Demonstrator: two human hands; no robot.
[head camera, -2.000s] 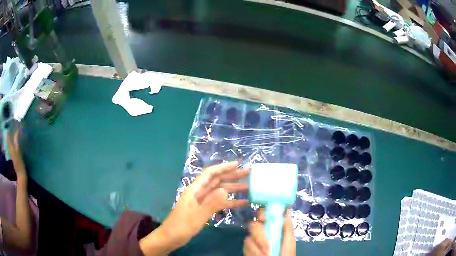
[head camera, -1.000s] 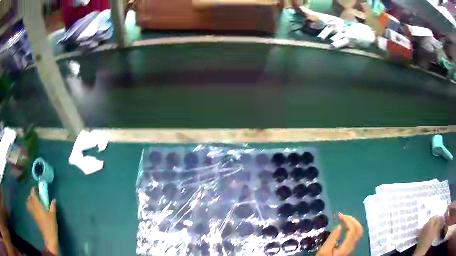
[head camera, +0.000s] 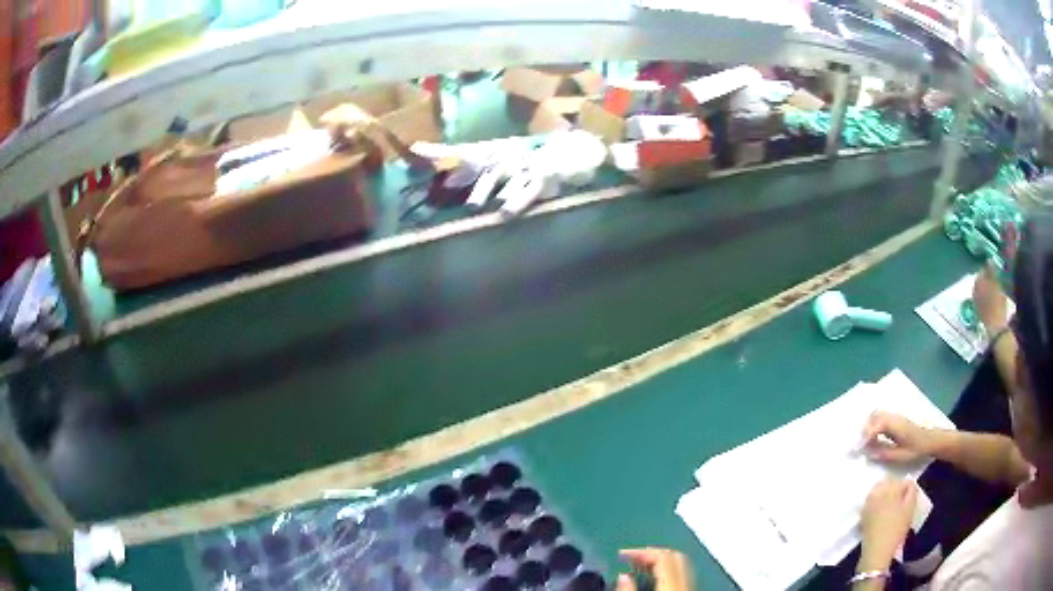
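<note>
The clear blister tray (head camera: 398, 533) lies at the bottom, cut off by the picture's edge. Black discs (head camera: 516, 541) stand in rows at its right side. Wrinkled, shiny film covers the left part, and the discs under it look greyer. My right hand (head camera: 655, 570) is at the bottom edge, just right of the tray, mostly cut off. Its fingers are bent, with something dark by the fingertips; I cannot tell whether it holds a disc. My left hand is out of the picture.
A mint-green fan (head camera: 849, 315) lies near the pale rail (head camera: 554, 410). A neighbouring worker (head camera: 993, 520) handles white sheets (head camera: 785, 491) at right; another worker's hand is farther along. A white wipe (head camera: 98, 554) lies at lower left. Cartons (head camera: 231, 219) stand beyond the conveyor (head camera: 462, 318).
The view has swung right and up, so the tray now sits lower in the picture. The fan held in front of me two seconds ago is no longer in my visible hand.
</note>
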